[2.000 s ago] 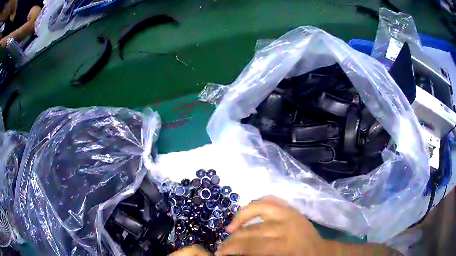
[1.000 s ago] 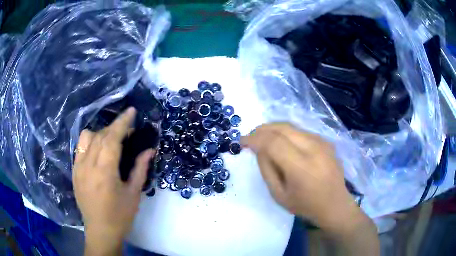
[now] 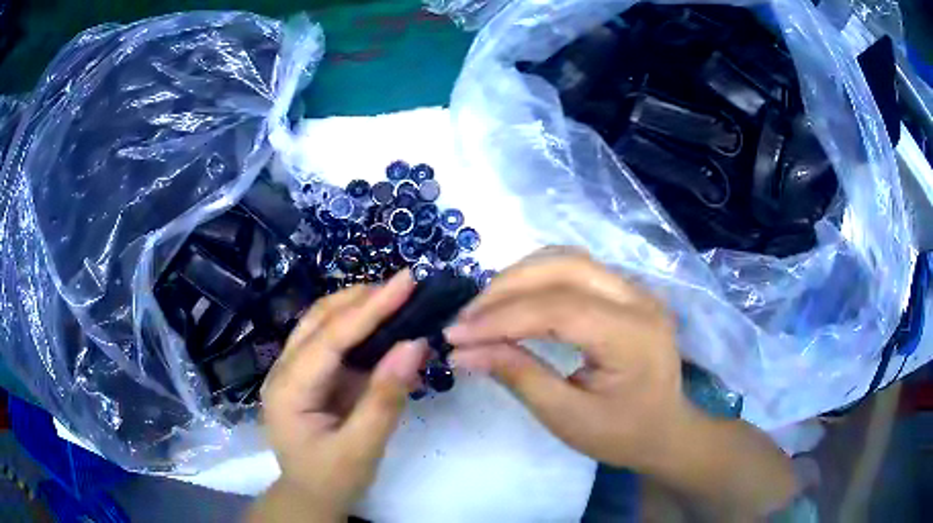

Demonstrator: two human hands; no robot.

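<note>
My left hand (image 3: pixel 332 393) holds a black plastic housing (image 3: pixel 414 319) above the near part of the cap pile. My right hand (image 3: pixel 578 358) is at the housing's right end, its thumb and fingertips pinched together against it. Whether a cap is between those fingertips is hidden. The pile of small round caps (image 3: pixel 401 220), dark with shiny silver rims, lies on the white pad (image 3: pixel 450 449) behind and partly under the housing.
A clear plastic bag (image 3: pixel 113 174) with black housings in its mouth lies at left. A wide-open clear bag (image 3: pixel 512 112) holding similar housings stands at right. The green belt (image 3: pixel 379 61) runs behind. A white box edge (image 3: pixel 911 174) shows at far right.
My left hand has moved right, out of the left bag's mouth, with a housing in it. My right hand has come from the pile's right edge to the housing.
</note>
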